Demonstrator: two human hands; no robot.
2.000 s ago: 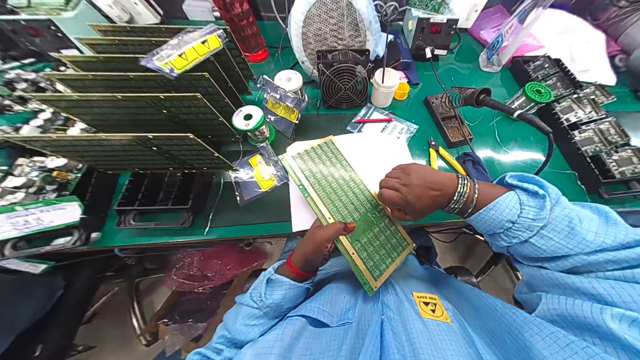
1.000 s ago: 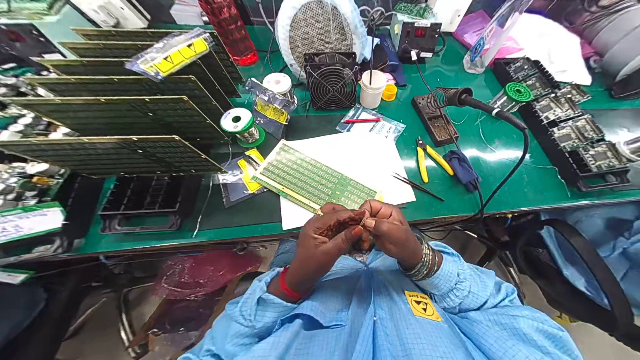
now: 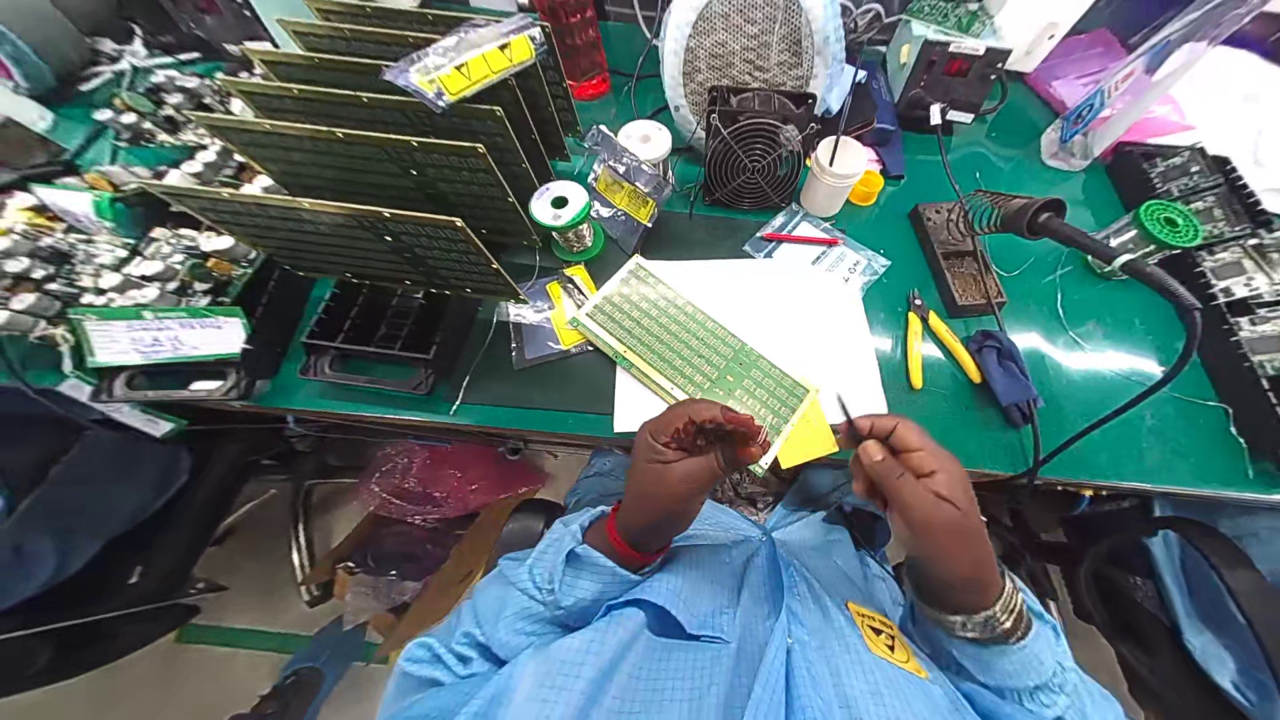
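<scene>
A green printed circuit board panel point(image 3: 700, 350) lies at a slant on white paper point(image 3: 740, 300), with a yellow piece point(image 3: 808, 436) beside its near corner. Over that near end my left hand point(image 3: 690, 455) is cupped palm up; small dark bits seem to lie in it, and thin pale pieces show at the fingertips. What they are is too small to tell. My right hand point(image 3: 915, 495), just right of the yellow piece, pinches dark tweezers point(image 3: 847, 412) with the tip pointing up and left. The two hands are apart.
Yellow-handled cutters point(image 3: 940, 345), a blue cloth point(image 3: 1003, 375) and a soldering iron point(image 3: 1060, 225) in its stand are at right. Behind are a red pen point(image 3: 800, 239), a fan point(image 3: 757, 150) and a solder spool point(image 3: 568, 220). Upright board panels point(image 3: 350, 225) stand at left.
Two seconds ago both hands were on the board; it then lay on the paper with my hands together in front. The tweezers, then on the bench, are now in my right hand, which has moved right.
</scene>
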